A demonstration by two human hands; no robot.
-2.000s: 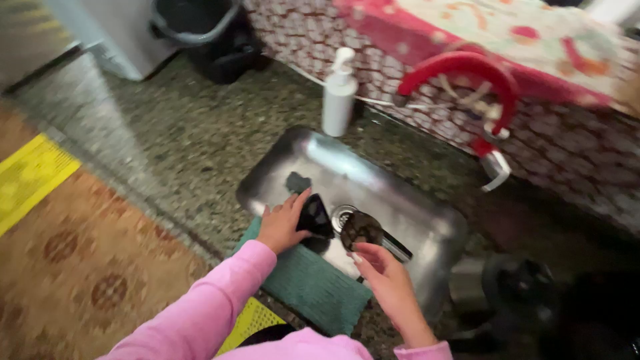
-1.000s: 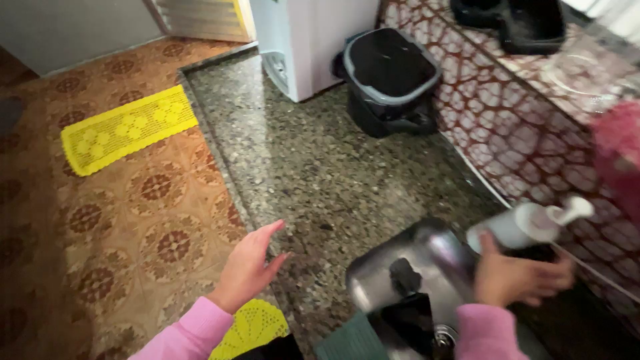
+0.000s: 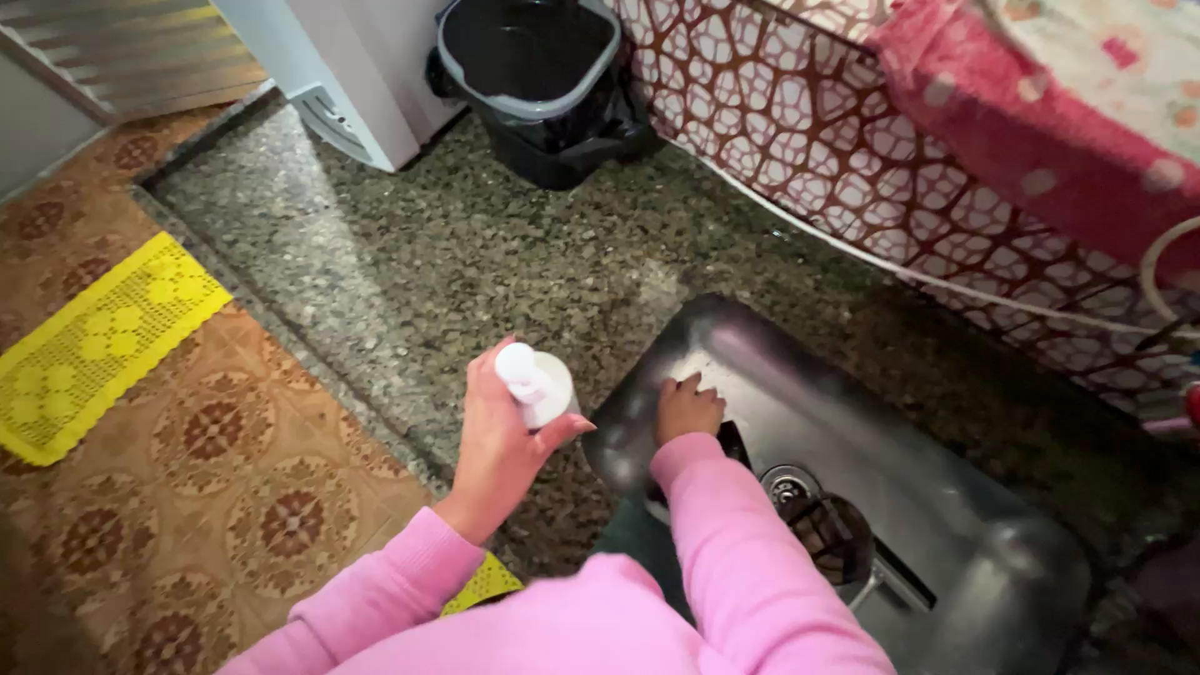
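Observation:
My left hand is wrapped around a white pump bottle, seen from above, over the stone counter left of the sink. My right hand reaches down into the left end of the stainless steel sink; its fingers are bent, and whether they hold anything is hidden. A dark object lies beside that hand, partly covered by it. Farther right, near the metal drain, lies a round dark piece with a handle.
Behind on the granite counter stands a black bin with a bag, beside a white appliance. A white cord runs along the tiled wall. A green cloth lies at the sink's front edge.
The pump bottle, touched by my right hand one second ago, is now in my left hand. My right hand has moved into the sink, where a dark sponge-like piece lay before.

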